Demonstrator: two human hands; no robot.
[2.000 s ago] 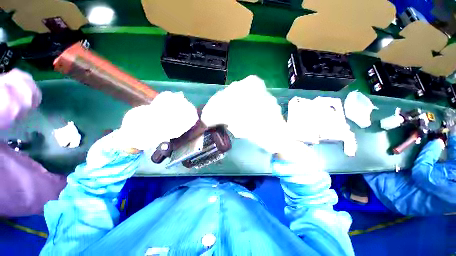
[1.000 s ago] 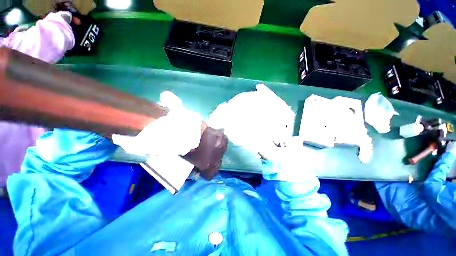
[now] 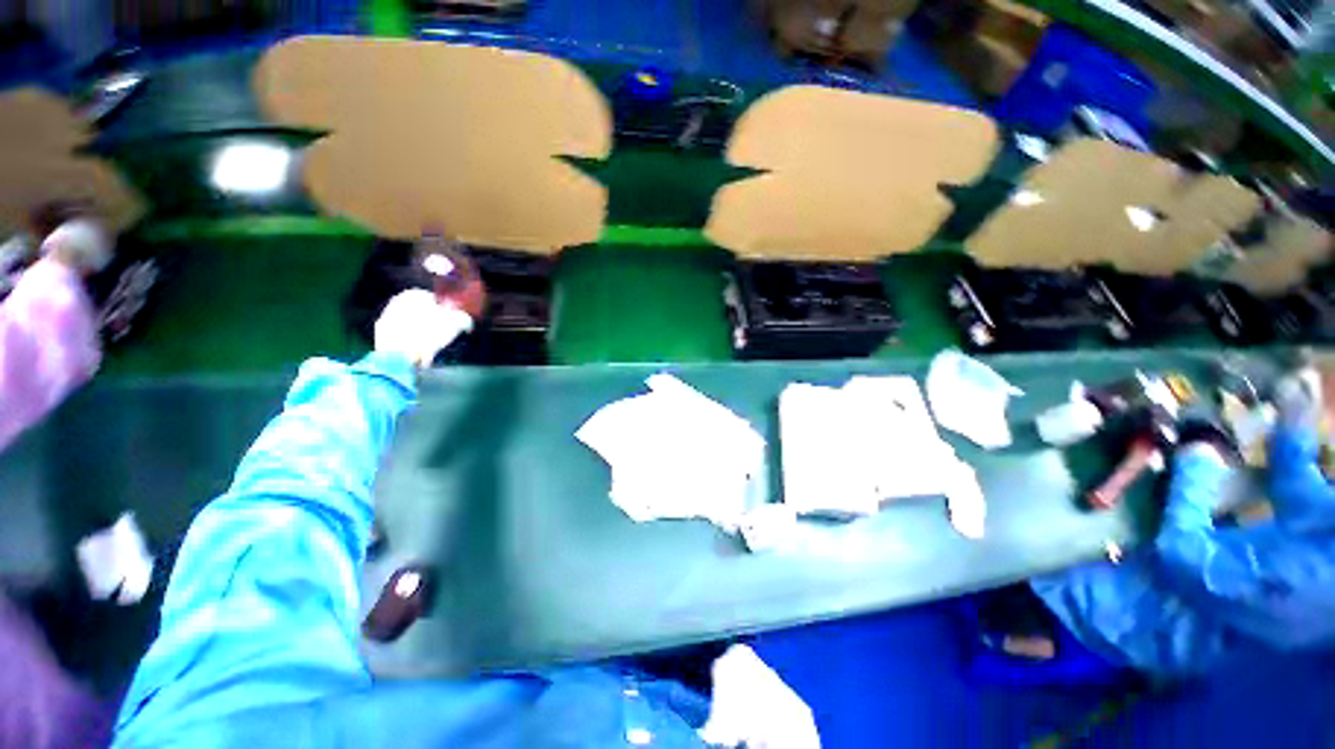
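My left hand (image 3: 417,325), white-gloved, is stretched out over the open black box (image 3: 520,310) on the green ledge. It is closed on the brown appliance (image 3: 451,278); only a dark rounded part shows above the fingers, over the box, and the rest is hidden. My right hand (image 3: 758,708), white-gloved, is low at the bottom edge by my body, partly cut off; its fingers are unclear. The white cloth (image 3: 677,454) lies crumpled on the bench. A small dark brown piece (image 3: 397,603) lies on the bench near my left sleeve.
White flat packs (image 3: 861,446) and a crumpled translucent bag (image 3: 969,398) lie right of the cloth. Another open black box (image 3: 810,310) has a raised tan flap (image 3: 857,168). A white wad (image 3: 117,559) lies left. Neighbours' arms are at both sides; the right one is by another appliance (image 3: 1124,476).
My left hand has moved forward with the appliance, from above the bench to the box. My right hand has left the cloth and drawn back to my body. The view has shifted.
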